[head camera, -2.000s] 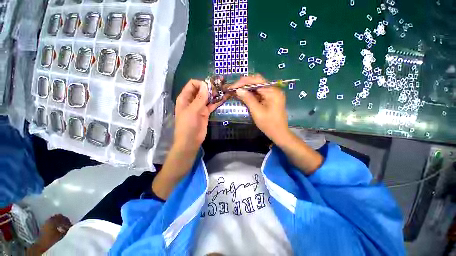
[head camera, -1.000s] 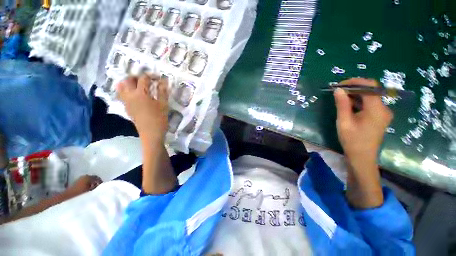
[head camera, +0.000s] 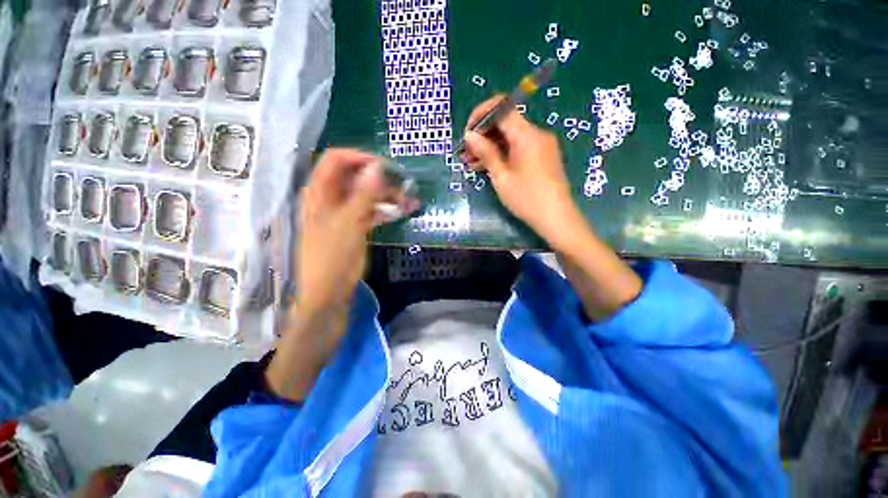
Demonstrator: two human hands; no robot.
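Note:
My left hand (head camera: 336, 199) is bare, blurred, and holds a silvery watch case (head camera: 397, 187) in its fingertips, just below the gasket sheet. My right hand (head camera: 521, 160) holds tweezers (head camera: 521, 92) like a pen. Their yellow-banded end points up and right; their tip is down near the lower right corner of the sheet. The gasket sheet (head camera: 419, 78) is a blue-and-white gridded strip. A few loose pieces lie by the tip. Whether the tip holds one cannot be told.
The white blister tray (head camera: 200, 190) at left holds rows of cases; one pocket in its right column is without a case. Loose pieces (head camera: 613, 119) lie scattered and heaped on the green surface (head camera: 506, 29) at right. A person's hand (head camera: 109, 480) shows at lower left.
My left hand has left the tray and come back to the middle, with a case in it. My right hand has moved to the sheet's lower corner with the tweezers. The view has shifted.

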